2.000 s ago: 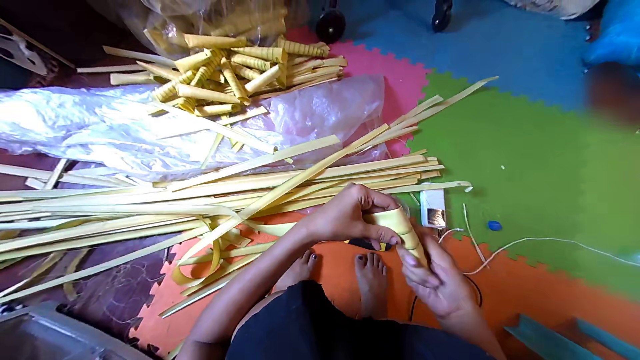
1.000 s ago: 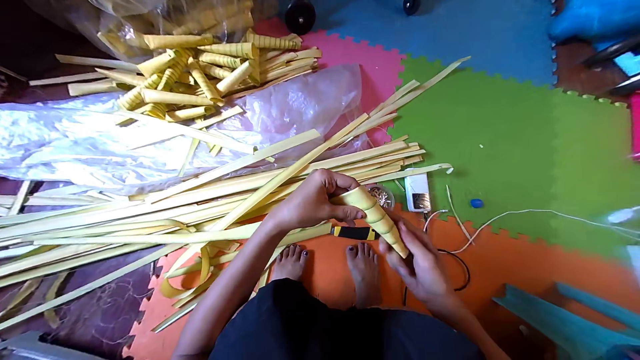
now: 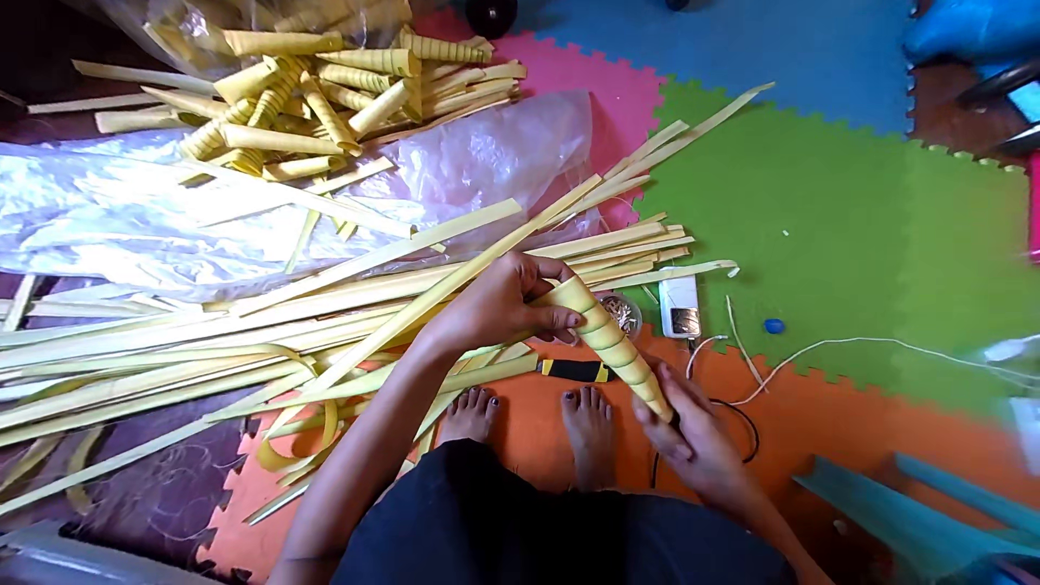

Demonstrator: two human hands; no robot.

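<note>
A cone wound from a yellow-green palm leaf strip point(image 3: 611, 345) is held between my two hands. My left hand point(image 3: 520, 302) grips its wide upper end, thumb on the outside and fingers at the rim. Around the narrow lower end is my right hand point(image 3: 686, 422). Long pale leaf strips point(image 3: 382, 286) lie in a loose bundle beneath and left of my left hand. Just past the cone, partly hidden by it, sits a small round container of short slivers point(image 3: 621, 313). A black and yellow tool handle point(image 3: 575, 370) lies below my left hand.
Finished-looking leaf cones point(image 3: 280, 140) are piled at the upper left, beside clear plastic sheeting point(image 3: 106, 211). A white device point(image 3: 679, 305) with a cable, a blue cap point(image 3: 773, 326) and a teal frame point(image 3: 902, 504) are on the right. Interlocking foam mats point(image 3: 812, 203) cover the floor.
The leaf cone, short and stubby two seconds ago, now shows as a longer cone with several spiral turns. My hands have moved farther apart along it.
</note>
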